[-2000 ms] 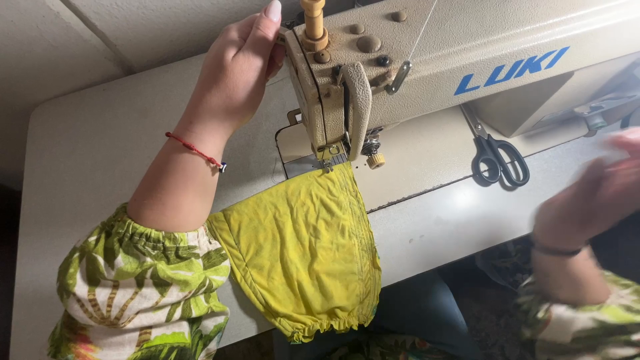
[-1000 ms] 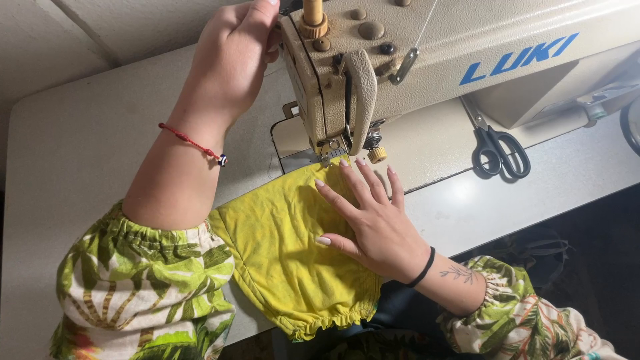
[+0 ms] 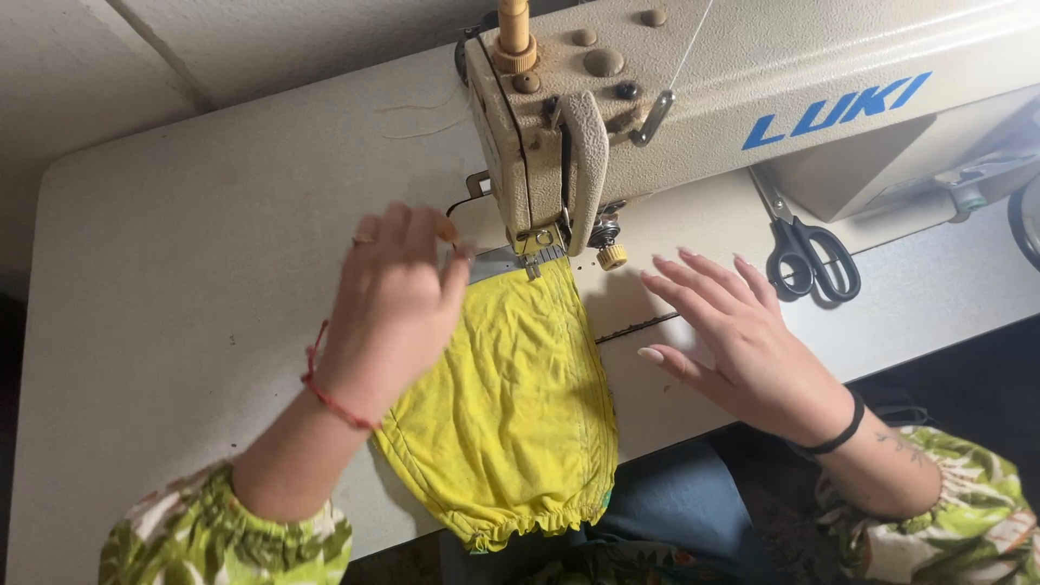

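Observation:
A yellow fabric piece with a gathered elastic edge (image 3: 512,390) lies on the sewing table, its top end at the presser foot (image 3: 532,266) of an industrial sewing machine (image 3: 691,89). My left hand (image 3: 398,309), slightly blurred, hovers over or at the fabric's left edge, its fingers bent; whether it touches the cloth is unclear. To the right of the fabric, my right hand (image 3: 731,349) is spread above the table and holds nothing. The gathered hem hangs past the table's front edge, above my lap.
Black-handled scissors (image 3: 812,260) lie on the machine bed, right of my right hand. Loose threads (image 3: 418,134) rest on the white tabletop (image 3: 203,268) behind the needle area. A wall (image 3: 268,49) borders the table's back.
My left hand has come down from the head end of the machine toward the fabric. My right hand, on the fabric one second ago, has lifted off it to the right.

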